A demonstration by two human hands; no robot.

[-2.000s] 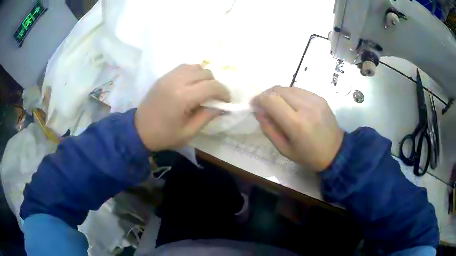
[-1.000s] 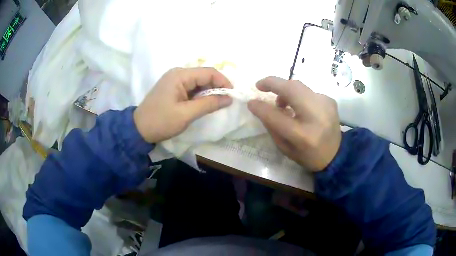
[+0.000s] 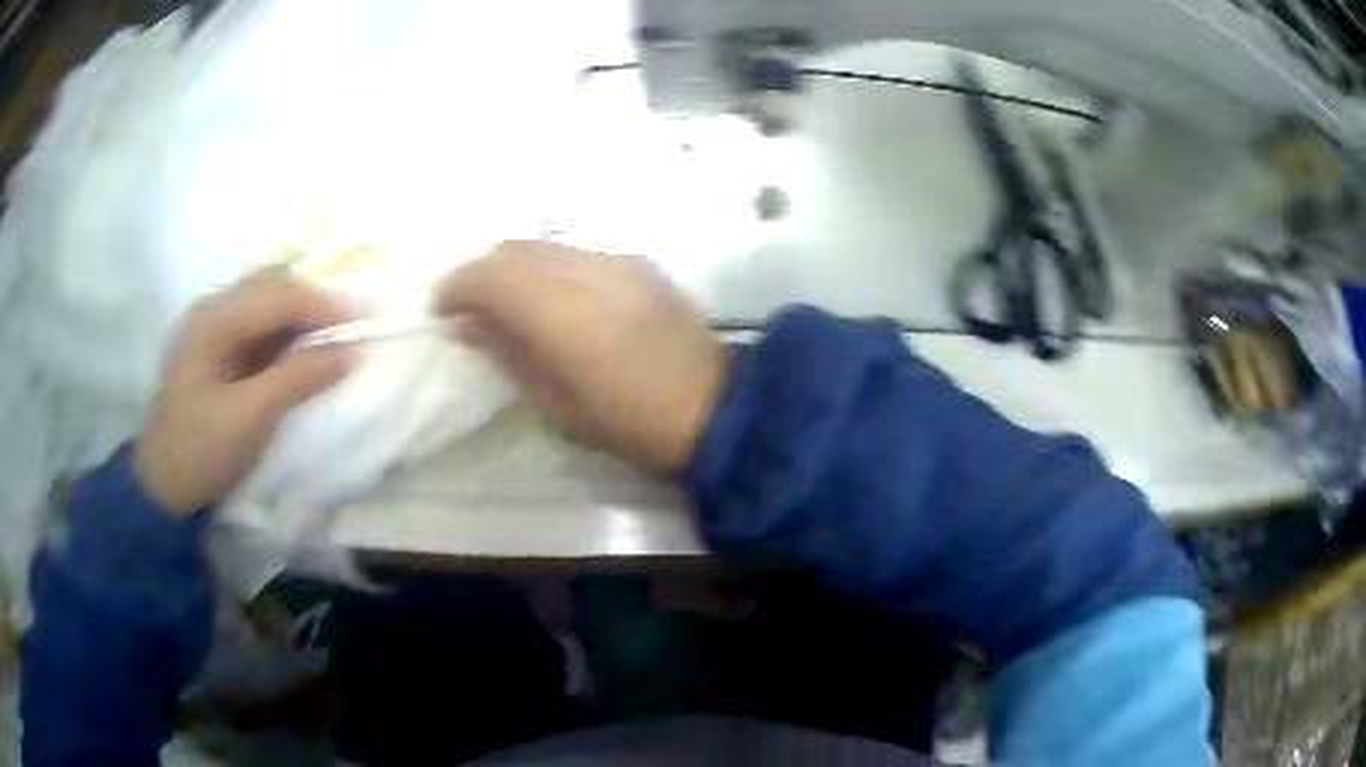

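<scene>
A white cloth piece [image 3: 405, 405] lies over the table's left part and hangs at its front edge. My left hand [image 3: 247, 375] pinches its narrow folded edge [image 3: 387, 327] between thumb and fingers. My right hand [image 3: 592, 337] holds the same edge a short way to the right, its fingertips bent down and partly hidden. The edge is stretched between the hands above the table. The picture is blurred, so stitches cannot be made out.
The white sewing machine [image 3: 929, 33] crosses the top. Black scissors [image 3: 1026, 247] lie right of it, with a slim metal tool [image 3: 1082, 225] beside them. A clear plastic bag with brownish things [image 3: 1255, 360] is at the far right. The table's front edge [image 3: 629, 549] runs below my hands.
The view has swung to the right, so hands, cloth and machine sit further left and the plastic bag shows. My right hand's fingers have closed on the edge.
</scene>
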